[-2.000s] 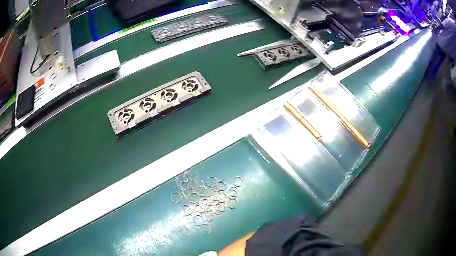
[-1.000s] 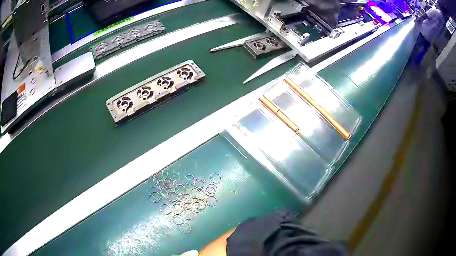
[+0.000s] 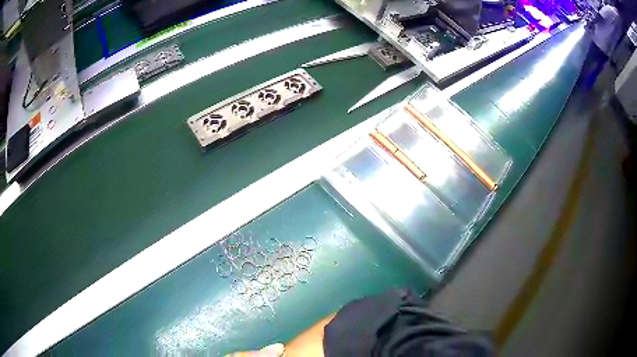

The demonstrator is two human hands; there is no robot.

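A silver-grey four-port housing (image 3: 255, 108) lies on the dark green belt. Thin rings (image 3: 269, 268) lie loosely clustered on the glossy green bench. A clear sectioned tray (image 3: 426, 216) sits at the bench edge, with a short copper-coloured bar (image 3: 398, 155) and a long one (image 3: 452, 148) on it. My right hand (image 3: 269, 351) is at the bottom edge, mostly cut off, below the rings; its dark sleeve comes in from the right. Its fingers and anything in them are hidden. My left hand is out of the picture.
Another housing (image 3: 387, 56) lies between two white guide strips by a bench machine (image 3: 454, 63). A further housing (image 3: 159, 61) is partly behind a white machine base (image 3: 52, 115) at upper left. A white strip (image 3: 160, 254) edges the bench. A person (image 3: 602, 35) stands far right.
The near housing has moved right along the belt, and the one between the guides further under the machine. The far housing has moved left behind the white base. The view has shifted.
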